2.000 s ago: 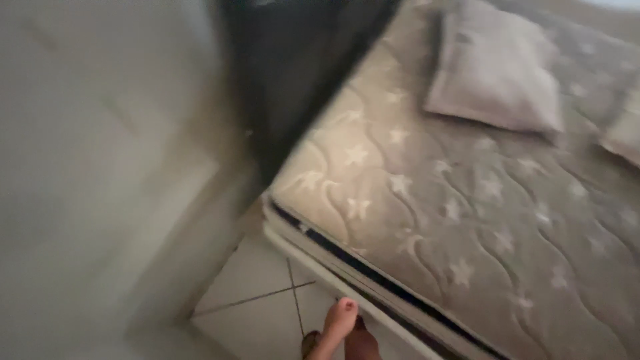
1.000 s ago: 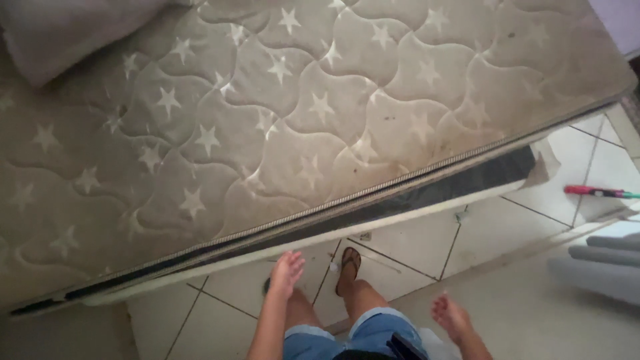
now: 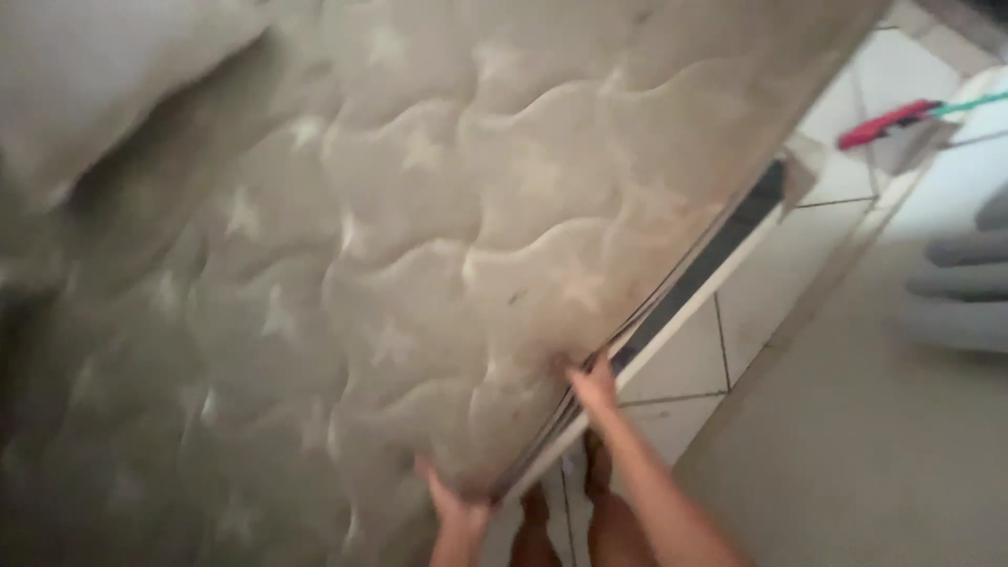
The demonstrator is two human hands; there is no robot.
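A quilted mattress (image 3: 409, 260) with a star and wave pattern fills most of the view, tilted and somewhat blurred. My left hand (image 3: 457, 500) grips its near edge at the bottom, thumb on the top face and fingers hidden below. Farther along the same edge, up and to the right, my right hand (image 3: 594, 382) grips it too, thumb on top. Beneath the edge shows the bed base (image 3: 709, 256), with a dark top and a pale rim.
A pillow (image 3: 118, 71) lies on the mattress at the upper left. My legs stand on the tiled floor (image 3: 677, 386) close to the base. A red and green object (image 3: 886, 124) lies on the floor at the upper right, above stacked grey plastic-looking things (image 3: 965, 268).
Both hands, free of the mattress one second ago, now hold its near edge. The view has turned and come closer.
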